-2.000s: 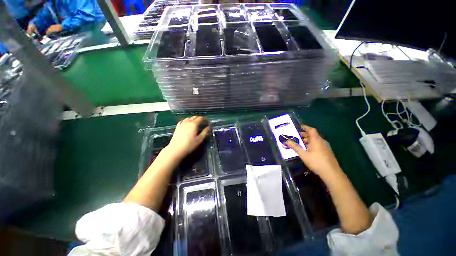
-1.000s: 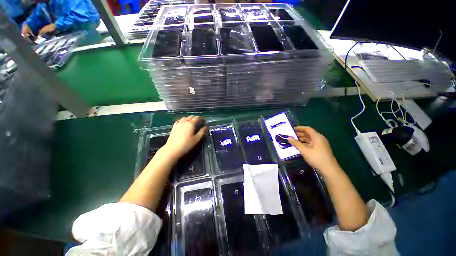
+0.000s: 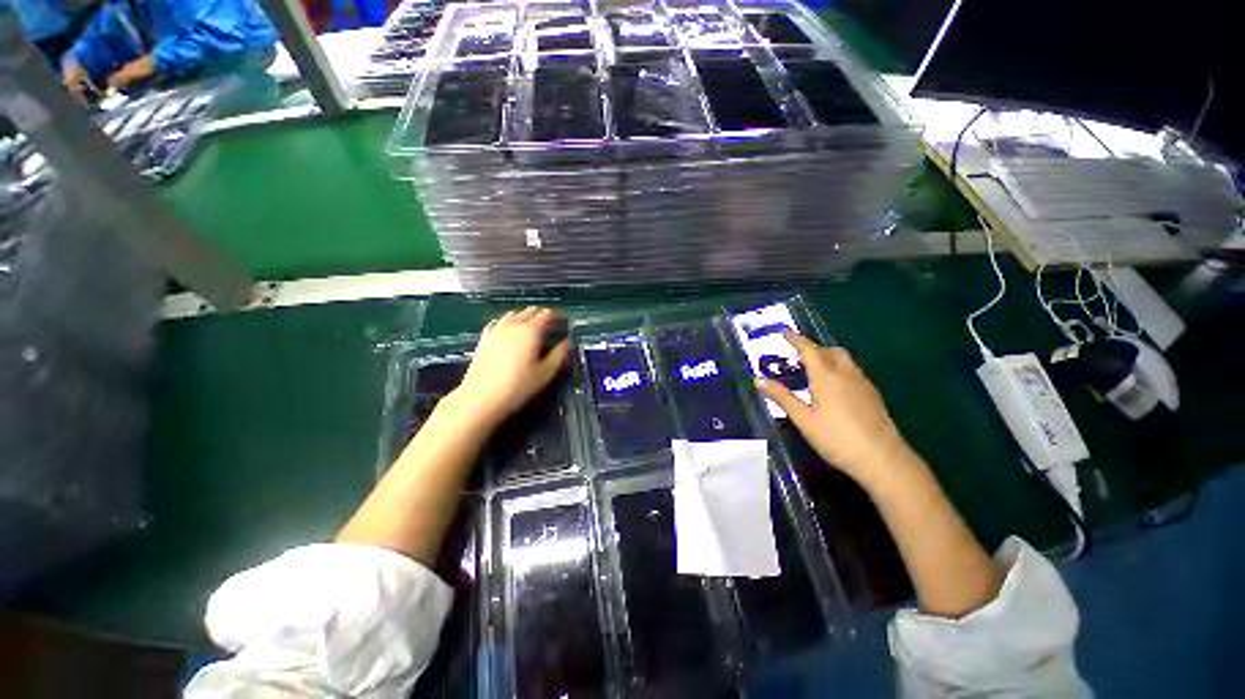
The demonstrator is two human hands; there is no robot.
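A clear blister tray with two rows of dark smartphones lies on the green bench in front of me. My left hand rests over a phone in the far row, its fingers at that phone's far end. My right hand is at the far right phone, whose screen is lit white, with thumb and fingers over its right part. Two phones between my hands show white lettering on dark screens, the left one and the right one. A white paper slip lies across the phones.
A tall stack of filled blister trays stands behind the tray. A power strip, cables and a dark-and-white device are at the right, below a black monitor. A person in blue works at the far left.
The dark phone left of centre now shows lettering, brighter than a second ago. My right hand has moved from the lit phone's right edge further over its screen. My left hand has stayed in place.
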